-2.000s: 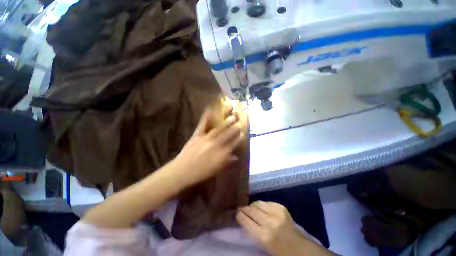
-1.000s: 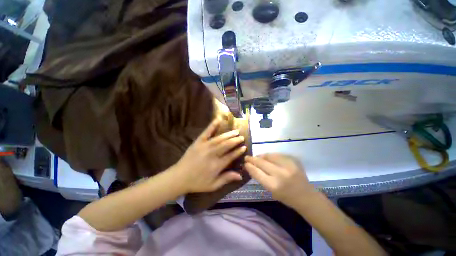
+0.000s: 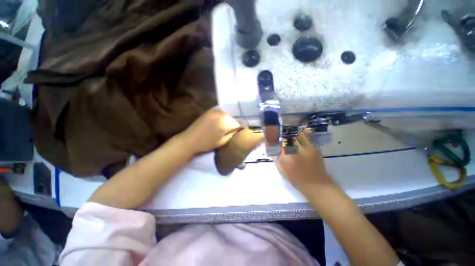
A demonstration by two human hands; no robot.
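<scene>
The brown garment (image 3: 140, 98) lies crumpled left of the white sewing machine head (image 3: 323, 67), with a small end of cloth (image 3: 232, 156) reaching in front of the needle area, golden under the lamp. My left hand (image 3: 213, 130) grips the brown cloth just left of the needle area. My right hand (image 3: 303, 161) is right of the chrome guard (image 3: 270, 124), its fingertips partly hidden by the guard and small metal parts; whether it holds cloth cannot be told. The needle and presser foot are hidden behind the guard.
Scissors with green and yellow loops (image 3: 449, 165) lie on the table at the right. A measuring scale (image 3: 250, 213) runs along the table's front edge. An orange item (image 3: 6, 169) is at the far left. Another person's arm (image 3: 9, 210) shows at the lower left.
Both hands have moved up towards the needle area. The cloth that hung over the table's front edge has been drawn back onto the table. My head view is closer over the machine.
</scene>
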